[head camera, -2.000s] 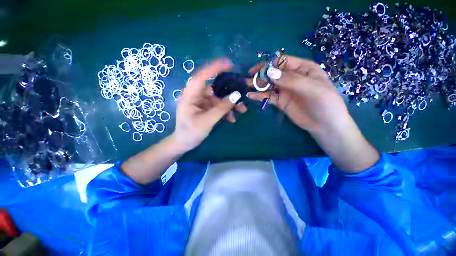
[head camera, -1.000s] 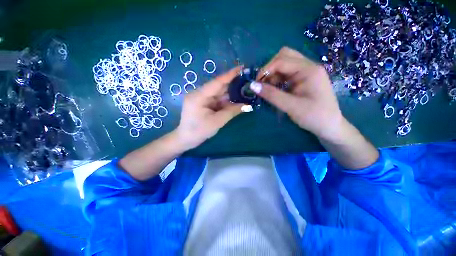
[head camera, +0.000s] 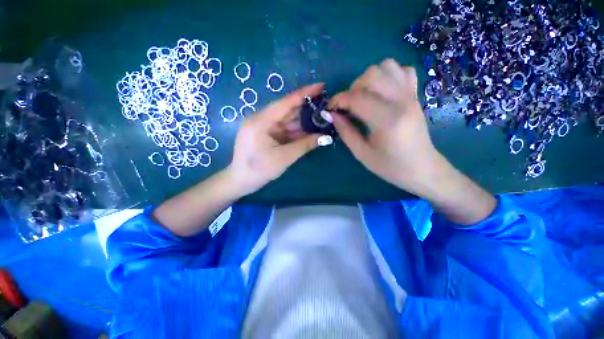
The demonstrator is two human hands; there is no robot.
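Observation:
My left hand holds a dark, roundish pendant between thumb and fingers, near the middle of the bench. My right hand meets it from the right, with thumb and forefinger pinched on a ring at the pendant's right side. The ring is small and partly hidden by the fingertips. The pile of silver-white split rings lies to the left, with several loose rings between it and my left hand. The large pile of small metal fittings lies at the right.
A clear plastic bag with dark round pieces lies at the far left. A white paper is at the bench edge by my left forearm. A few fittings trail from the right pile toward the front edge. A red and brown object shows at lower left.
My hands have come together, bringing the ring against the pendant. The loose rings near my left hand, partly covered earlier, now show. The whole view has shifted slightly.

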